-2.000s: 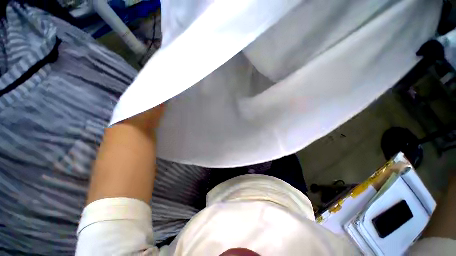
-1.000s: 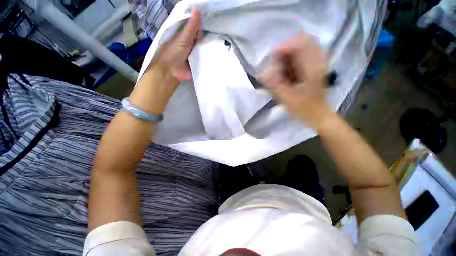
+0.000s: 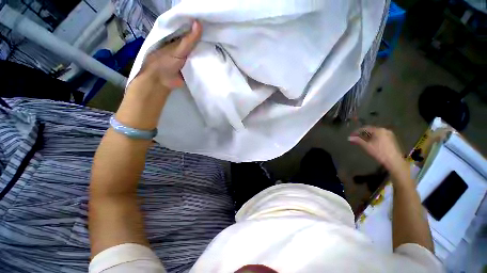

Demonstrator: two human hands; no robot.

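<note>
A white lining (image 3: 288, 53) spreads across the top middle, with a loose fold near its centre. Fine striped cloth shows along its right edge. My left hand (image 3: 173, 58) is at the lining's left side, with its thumb raised over the cloth. Some fingers are hidden in the folds, and it appears to hold the lining there. My right hand (image 3: 378, 144) is off the garment, at the lower right, with its fingers bent. A small dark spot shows at its fingertips, too small to name.
Striped gathered garments (image 3: 165, 197) hang at the left and below my left arm. A pale metal pipe (image 3: 59, 48) runs at the upper left. A side table at the right bears a dark phone (image 3: 446, 195) and white papers (image 3: 470, 165). A round black base (image 3: 443, 106) stands on the floor.
My right hand was blurred over the lining's middle and is now away from it, lower and to the right. My left hand stays at the lining's left side.
</note>
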